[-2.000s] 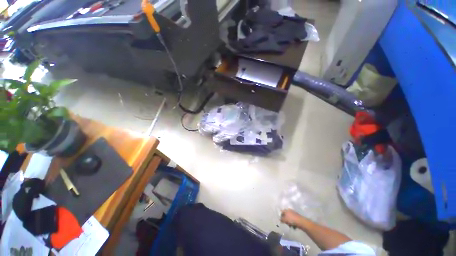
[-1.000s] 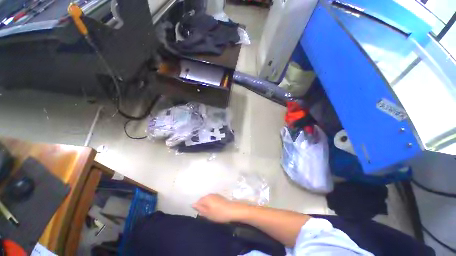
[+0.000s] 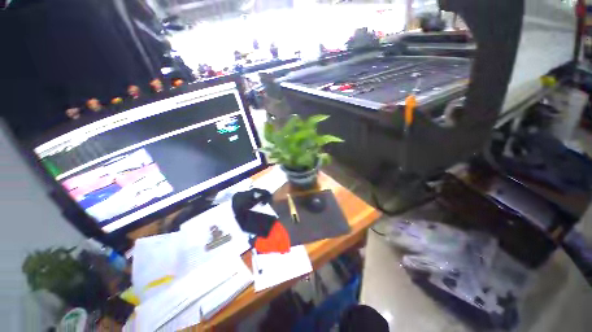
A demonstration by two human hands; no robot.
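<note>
Neither of my hands shows in the picture. Nearest in front of me is the wooden desk (image 3: 358,202) with white order sheets (image 3: 167,256) spread over its middle and a silver clip (image 3: 217,237) on them. A black fabric piece (image 3: 253,214) lies beside a red-orange piece (image 3: 272,238). A black mouse (image 3: 316,203) rests on the dark grey mouse pad (image 3: 328,224), next to a slim yellowish tool (image 3: 293,208). The monitor (image 3: 195,152) shows pink, blue and white shapes on a dark screen.
A leafy potted plant (image 3: 300,146) stands at the desk's back corner, another plant (image 3: 55,272) at the left. A large cutting table (image 3: 350,126) stands behind. Plastic-wrapped bundles (image 3: 454,266) lie on the floor at the right. A blue crate (image 3: 334,305) is under the desk.
The view has swung left from the floor and blue machine to the desk and monitor. The forearm and hand seen low in the earlier frames are out of the picture.
</note>
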